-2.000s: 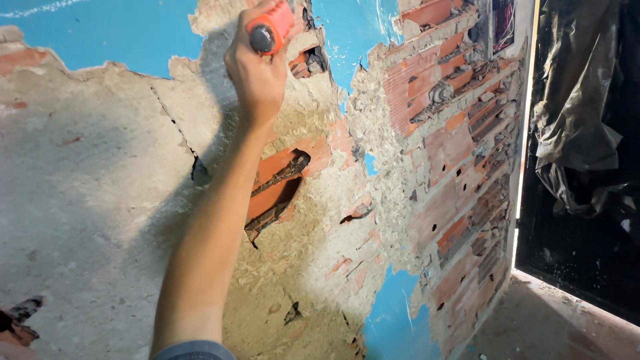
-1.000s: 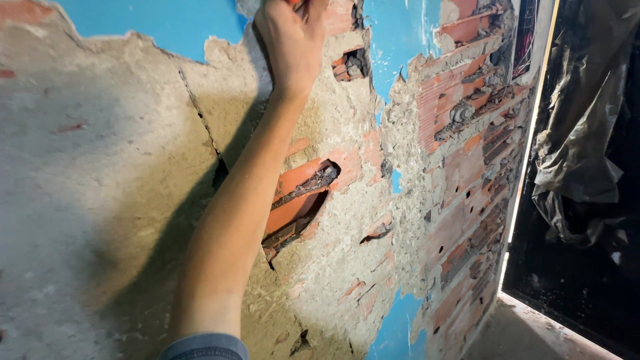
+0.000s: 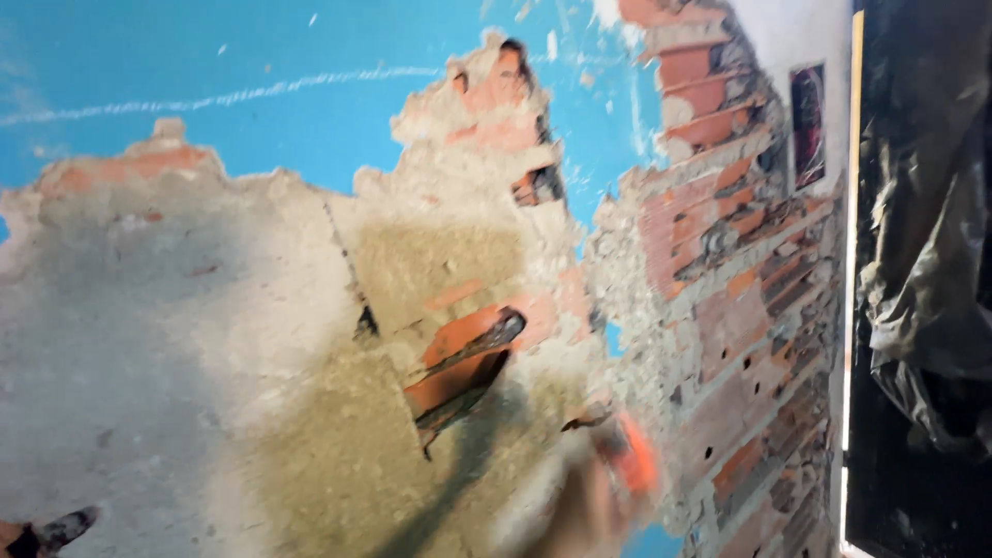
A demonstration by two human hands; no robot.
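Note:
My left hand (image 3: 570,500), strongly blurred, is at the lower middle of the view, close to the wall. It is closed around an orange handheld object (image 3: 635,457), whose kind I cannot tell. A hole in the broken hollow brick (image 3: 457,384) lies above and left of the hand. Around it is bare rough mortar (image 3: 325,449) with yellowish-brown, darker patches. A dark shadow falls across the mortar below the hole. My right hand is out of view.
Blue paint (image 3: 294,46) with a chalk-like line remains above the ragged plaster edge. Exposed brickwork (image 3: 736,341) runs down the right, below a recessed box (image 3: 807,128) with wires. Crumpled plastic sheeting (image 3: 914,333) hangs at the far right. Another hole (image 3: 70,531) is at lower left.
My left hand, holding the orange object, has come down from high on the wall to below and right of the brick hole. The view has shifted upward.

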